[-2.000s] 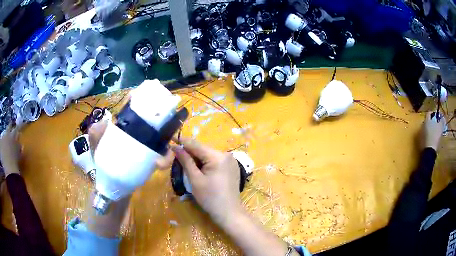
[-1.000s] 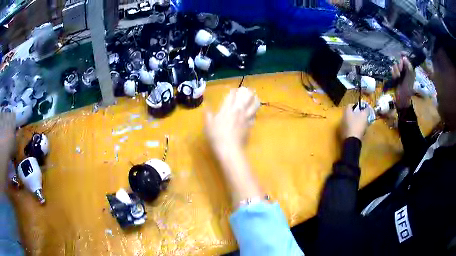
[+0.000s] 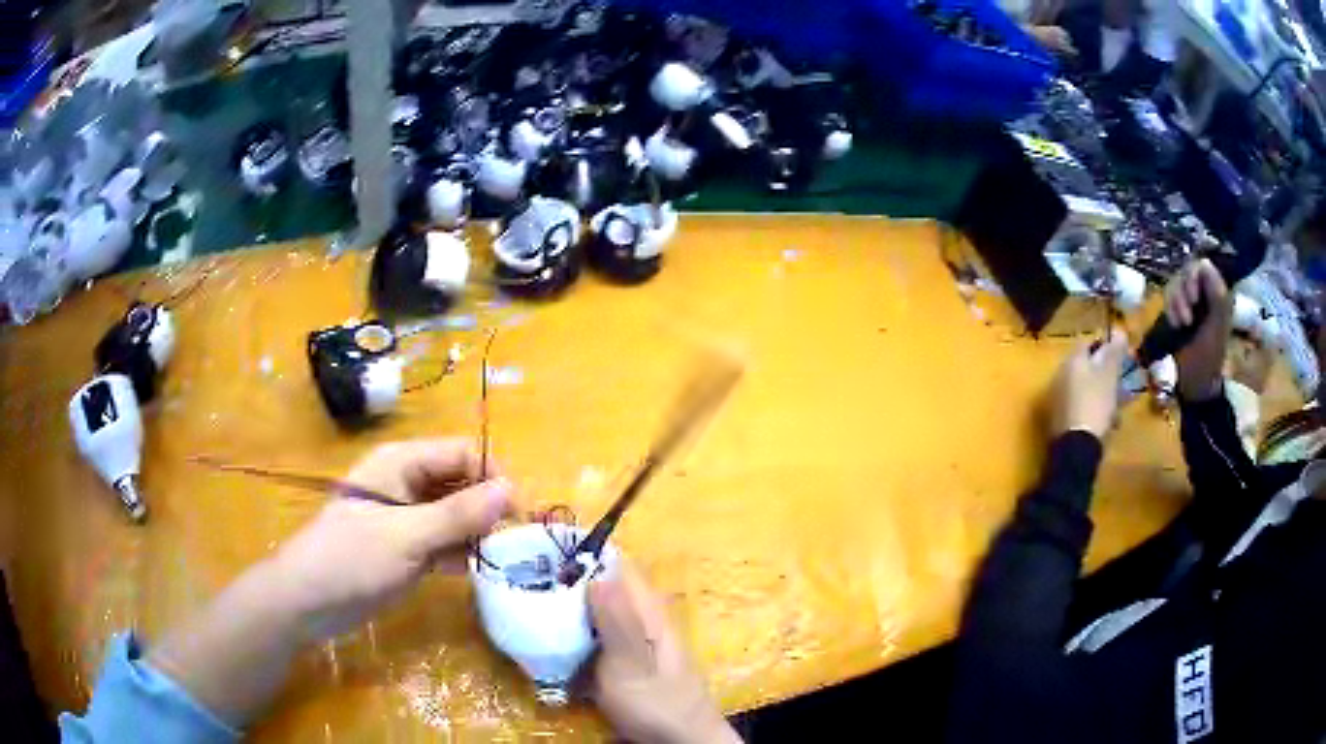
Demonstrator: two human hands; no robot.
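Observation:
A white bulb housing [image 3: 534, 628] is upright in front of me, its open top showing wires and parts inside and its silver screw cap down. My right hand [image 3: 640, 654] holds it from the right side. A dark, blurred antenna or cable [image 3: 625, 502] sticks up from its rim to the right. My left hand [image 3: 381, 531] is at the left of the opening, fingertips pinched on thin dark and red lead wires [image 3: 484, 393]; one strand trails out to the left.
A black-and-white camera head [image 3: 356, 371] lies ahead left, another unit [image 3: 422, 271] behind it. A joined unit [image 3: 109, 429] lies far left. Black-and-white heads [image 3: 633, 240] and a pale shell pile [image 3: 87, 218] are at the back. A neighbour's hand [image 3: 1091, 390] works at right, near a black box [image 3: 1011, 225].
My right hand has brought the white housing from the back of the bench to the front. My left hand has come in to its wires. The camera heads in front now stand farther back.

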